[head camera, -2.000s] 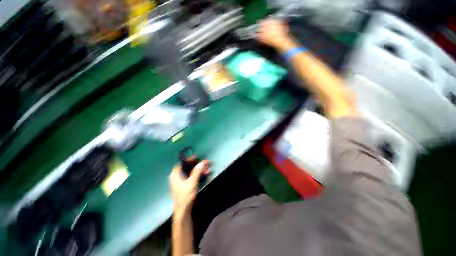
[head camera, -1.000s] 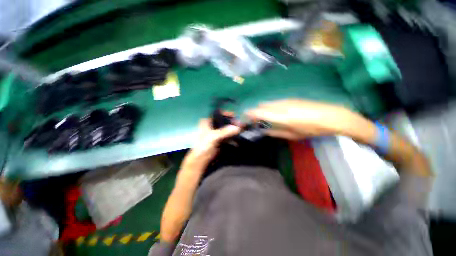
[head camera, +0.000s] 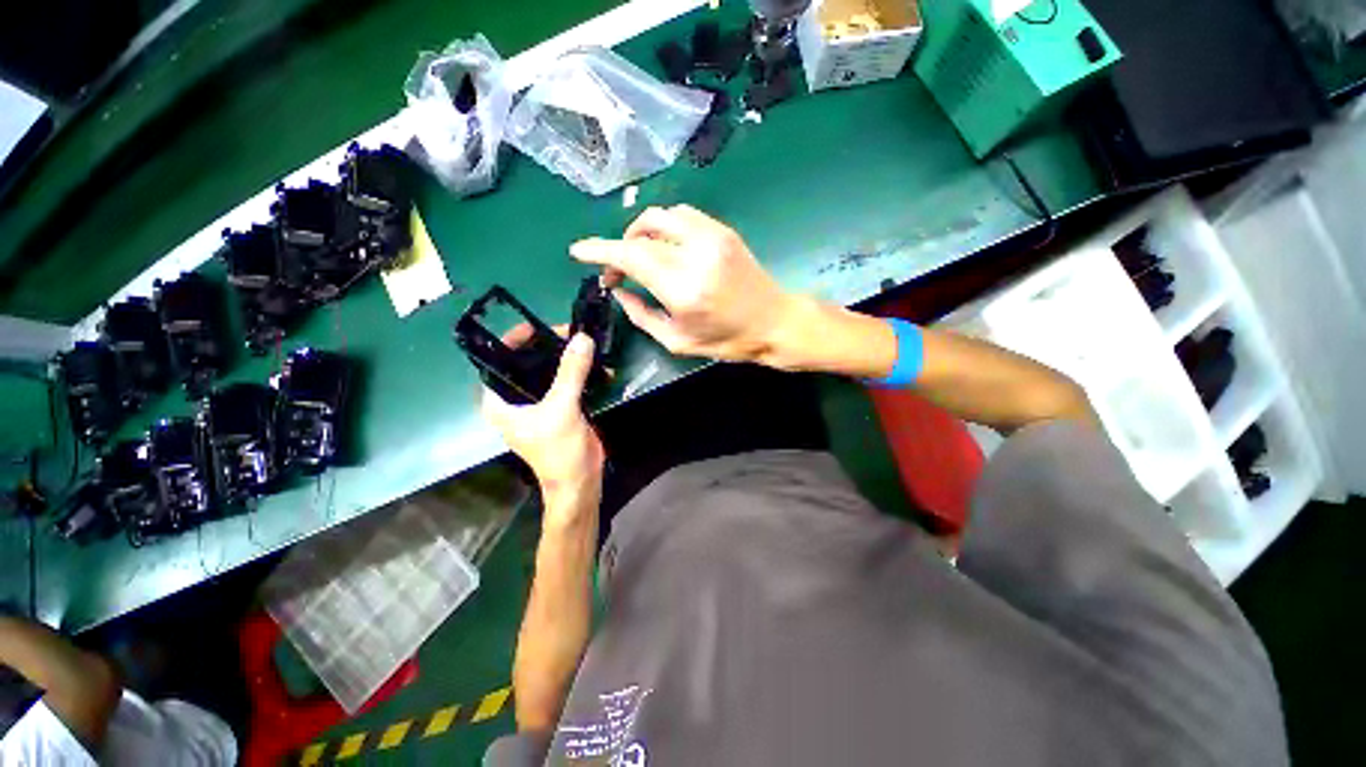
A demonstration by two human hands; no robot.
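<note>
My left hand (head camera: pixel 554 412) holds a black, open-framed device housing (head camera: pixel 507 342) above the front edge of the green bench. A second dark part (head camera: pixel 593 312) stands beside the housing, also held at my left thumb. My right hand (head camera: pixel 682 285) is just above and right of that part, with thumb and fingertips close together at its upper end. Something tiny may be between the right fingertips, but it is too small to tell.
Rows of black units (head camera: pixel 240 435) stand at the left, beside a pale yellow slip (head camera: pixel 418 270). Plastic bags (head camera: pixel 607 120), small black parts, an open carton (head camera: pixel 858 45) and a green box (head camera: pixel 1011 68) line the back. A white foam tray (head camera: pixel 1184 375) is at right; another person's arm (head camera: pixel 60 667) is lower left.
The view has steadied and shifted. Compared with the earliest frame, my right hand has come from the far right of the bench to the part in my left hand. My left hand still holds the housing.
</note>
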